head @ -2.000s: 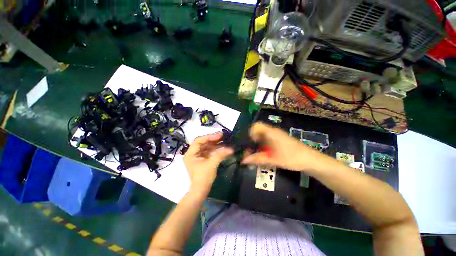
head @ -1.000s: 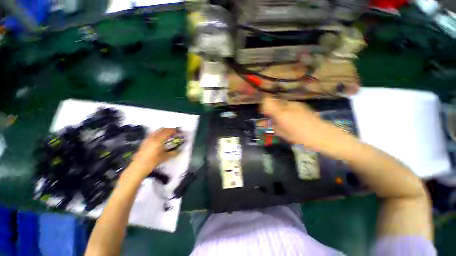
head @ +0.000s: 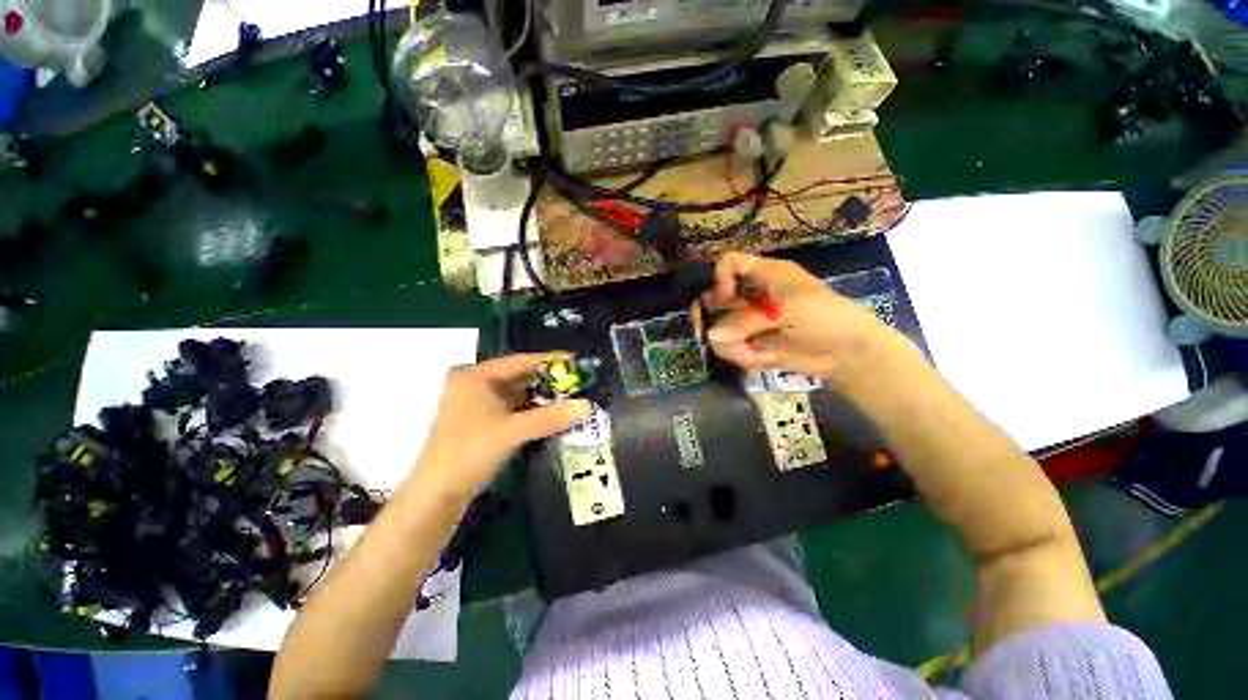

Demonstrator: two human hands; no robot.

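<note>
My left hand [head: 490,408] holds an open power adapter [head: 565,378], its yellow part facing up, at the top of the left test socket [head: 591,479]. The white socket plug adapter [head: 586,424] shows just below it. My right hand [head: 780,317] is closed around a dark pen-like stick with a red part [head: 767,308], over the black test board [head: 643,533]; whether it also holds a cord end is unclear. The clear box with a green test circuit board [head: 673,361] lies between my hands. The right test socket [head: 794,432] is below my right hand.
The adapter pile [head: 192,479] lies on the left white sheet [head: 397,397]. The indicator bulb [head: 455,89] and bench meter [head: 657,130] stand behind the board, with test leads [head: 616,212]. A white sheet [head: 1040,315] and a fan [head: 1215,253] are at right. More adapters lie across the green bench.
My left hand has moved right from the white sheet, bringing the adapter to the left socket. My right hand stays over the board with the stick. The camera view has shifted.
</note>
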